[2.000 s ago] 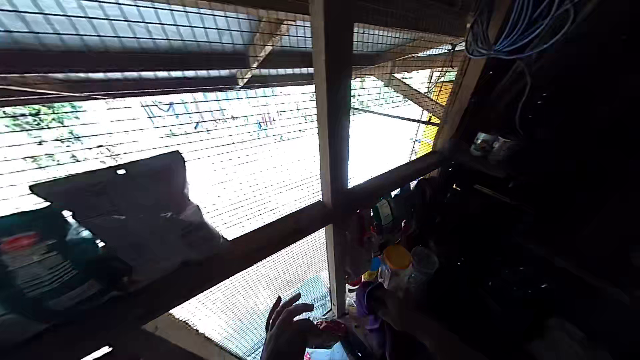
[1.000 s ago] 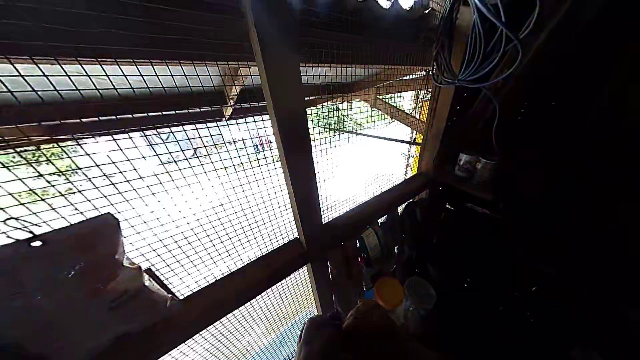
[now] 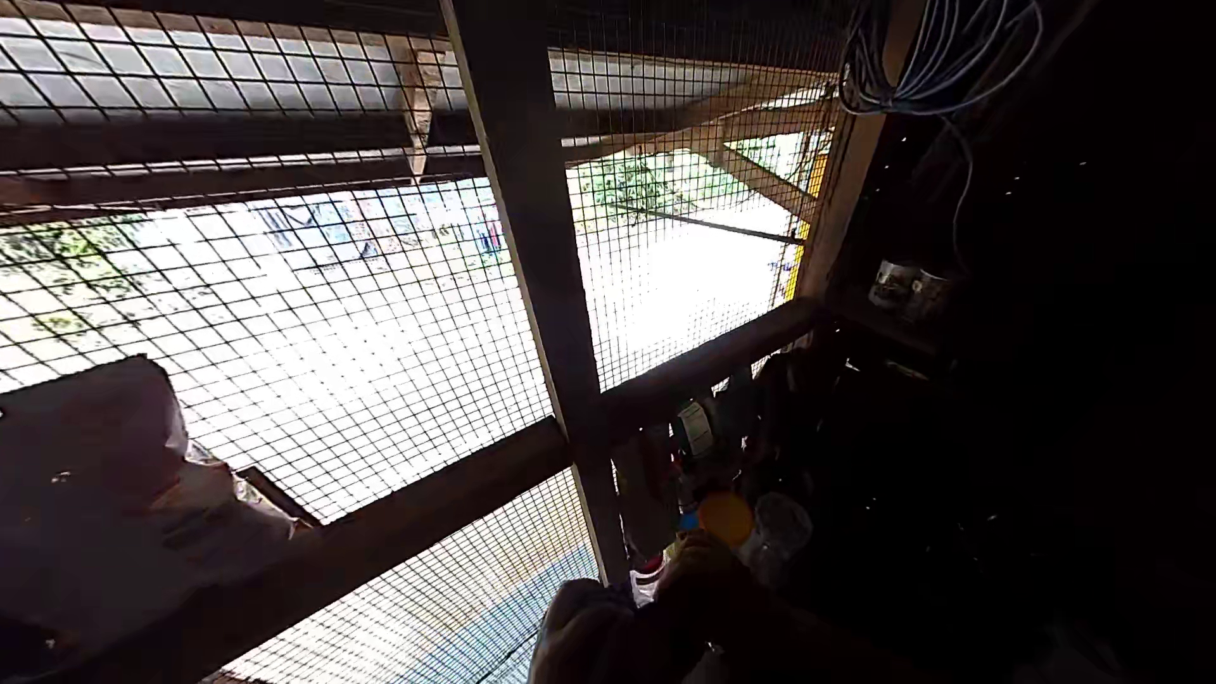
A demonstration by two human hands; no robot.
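Observation:
At the bottom centre of the head view my left hand (image 3: 584, 627) and my right hand (image 3: 708, 575) are close together, both in deep shadow. A small piece of clear or white material (image 3: 646, 581) shows between them; whether either hand grips it cannot be told. Just beyond my right hand is an orange round lid (image 3: 726, 518), with a clear plastic container (image 3: 781, 524) to its right. Darkness hides most of the fingers.
Wire mesh (image 3: 361, 361) in front is crossed by a wooden post (image 3: 532, 218) and a rail (image 3: 446, 484). Plastic packets (image 3: 123, 494) hang at the left. A coil of cable (image 3: 936, 66) hangs upper right, above two cups (image 3: 895, 285) on a shelf. More packets (image 3: 696, 427) hang below the rail.
Two seconds ago my left hand had its fingers spread and raised beside a purple thing near my right hand. Now both hands are close together and lower in view. The view has shifted.

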